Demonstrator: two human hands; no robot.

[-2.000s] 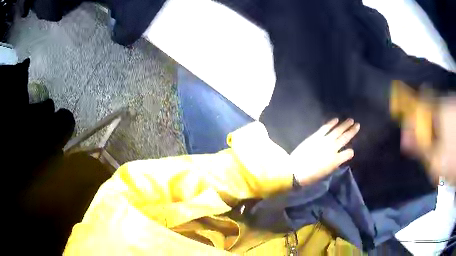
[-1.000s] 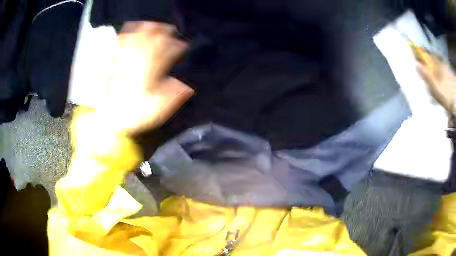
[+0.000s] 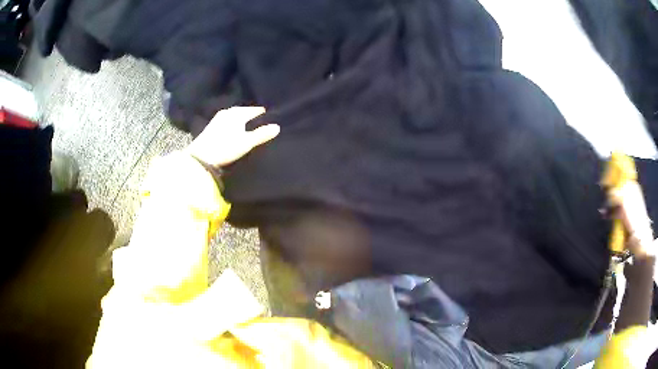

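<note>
A dark jacket (image 3: 404, 166) lies spread over most of the table, with bunched grey-blue lining (image 3: 404, 313) at the near edge against my body. My left hand (image 3: 234, 135) is at the jacket's left edge, thumb and fingers apart; its fingertips touch or lie close to the cloth, and no grip shows. My right hand (image 3: 633, 209) is at the far right, beside the jacket's right edge, closed around a yellow-orange tool (image 3: 618, 173). The tool's tip cannot be made out.
White table surface (image 3: 570, 72) shows at the upper right, with more dark cloth (image 3: 628, 43) beyond it. Speckled grey floor (image 3: 108, 122) lies at the left. A red and white object (image 3: 16, 104) is at the far left edge. A thin cord or wire hangs below my right hand.
The jacket now reaches further left, over the table's left edge. My left hand has moved from above the cloth down to its left edge. My right hand, with the tool, is lower.
</note>
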